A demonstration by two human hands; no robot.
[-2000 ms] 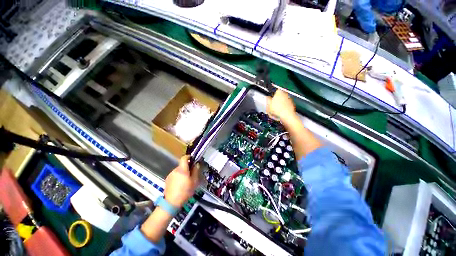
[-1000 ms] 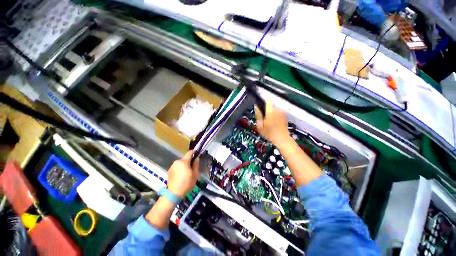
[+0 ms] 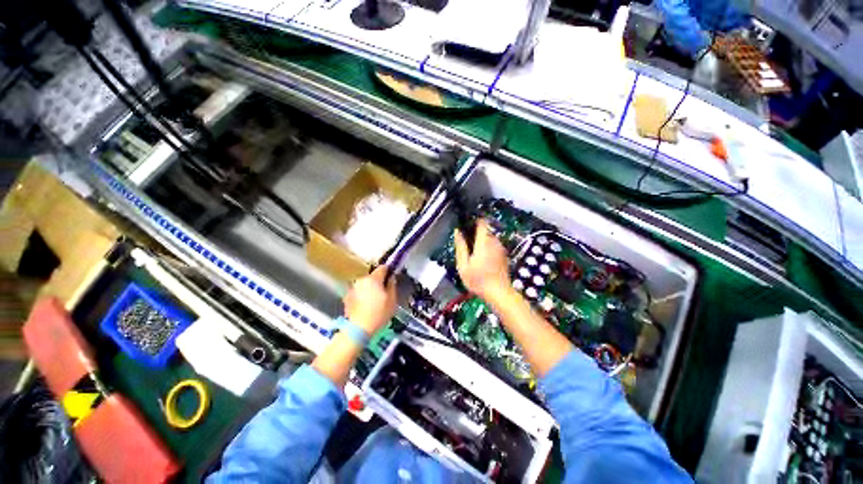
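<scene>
The pale housing [image 3: 683,274] lies open on the line, with a green circuit board [image 3: 577,307] and round silver-white capacitors inside. My right hand [image 3: 483,260] grips a dark tool [image 3: 459,203] over the housing's far-left part; the tool's tip is near the far-left corner. My left hand [image 3: 371,301] is closed at the near end of the left rim, where a dark strip [image 3: 416,222] runs along that rim. The lower wiring compartment [image 3: 454,411] lies below the board, dark inside.
A cardboard box [image 3: 326,248] holds clear plastic on the conveyor frame. A blue parts bin [image 3: 114,326], yellow tape roll [image 3: 186,404] and red-orange pad [image 3: 132,440] lie at left. Another housing [image 3: 748,397] stands at right. A coworker's blue sleeve [image 3: 683,24] shows at top.
My right hand and the tool have moved left and nearer to me from the far rim. My left hand stays at the left rim. The view has shifted slightly, and dark cables now cross the upper left.
</scene>
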